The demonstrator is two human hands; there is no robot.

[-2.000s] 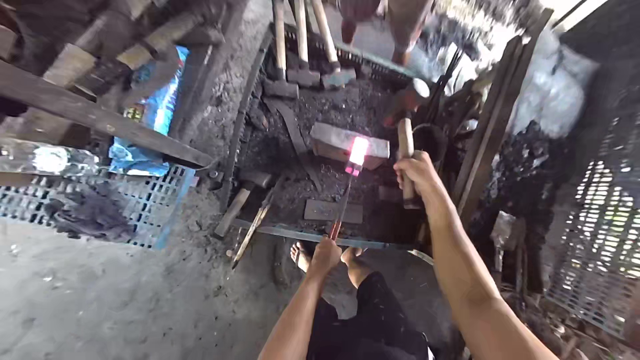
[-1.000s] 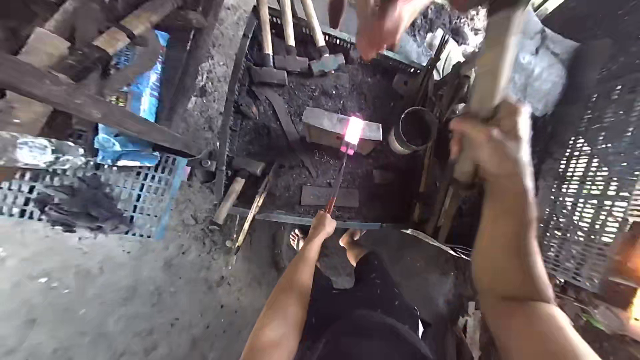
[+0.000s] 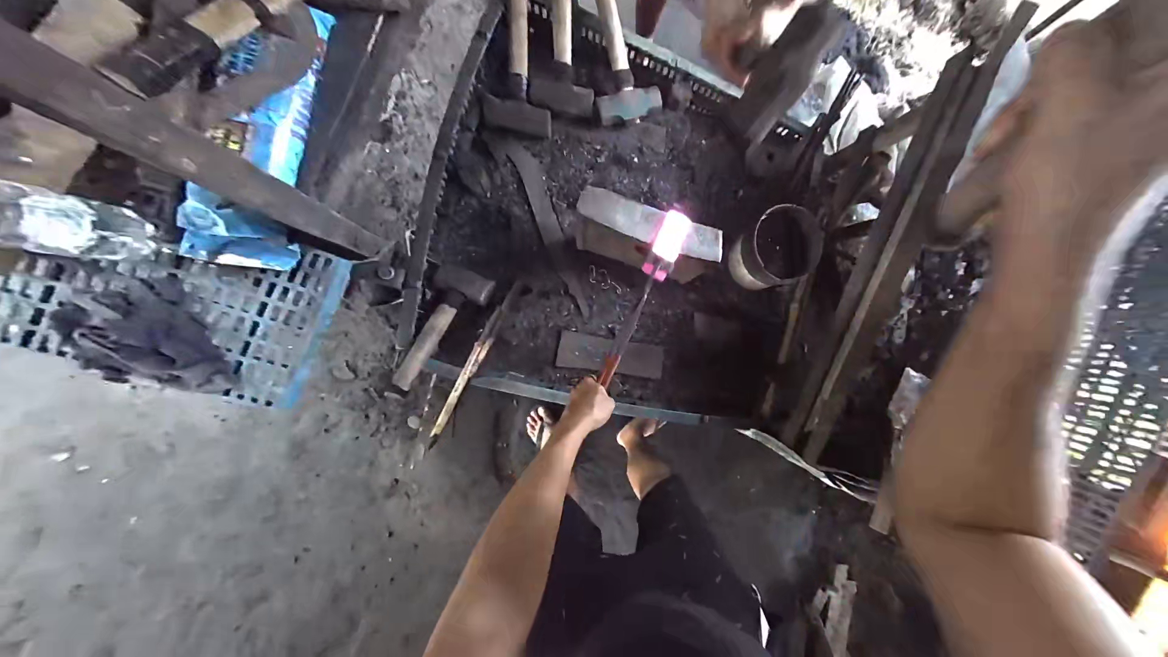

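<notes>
My left hand [image 3: 591, 404] is closed around the reddish handles of metal tongs [image 3: 631, 319], low in the middle of the view. At their far end a glowing, white-pink piece of hot metal [image 3: 671, 239] lies on the steel anvil block [image 3: 607, 219]. My right hand [image 3: 1063, 100] is raised at the upper right, blurred, around the wooden handle of a hammer [image 3: 969, 203]; the hammer's head is not seen. A co-worker's hand [image 3: 735, 41] and a dark hammer head [image 3: 787, 78] are at the top, beyond the anvil.
Several hammers [image 3: 517, 117] stand heads down at the far edge. A metal can [image 3: 750, 260] is right of the anvil. Nearer left lie another hammer [image 3: 427, 347] and a stick [image 3: 465, 379]. Metal bars [image 3: 890, 246] lean at right; a blue plastic crate [image 3: 315, 342] is at left.
My right hand has risen with the hammer from beside the anvil to the upper right. The can, partly hidden two seconds ago, shows fully. My left hand keeps its hold on the tongs.
</notes>
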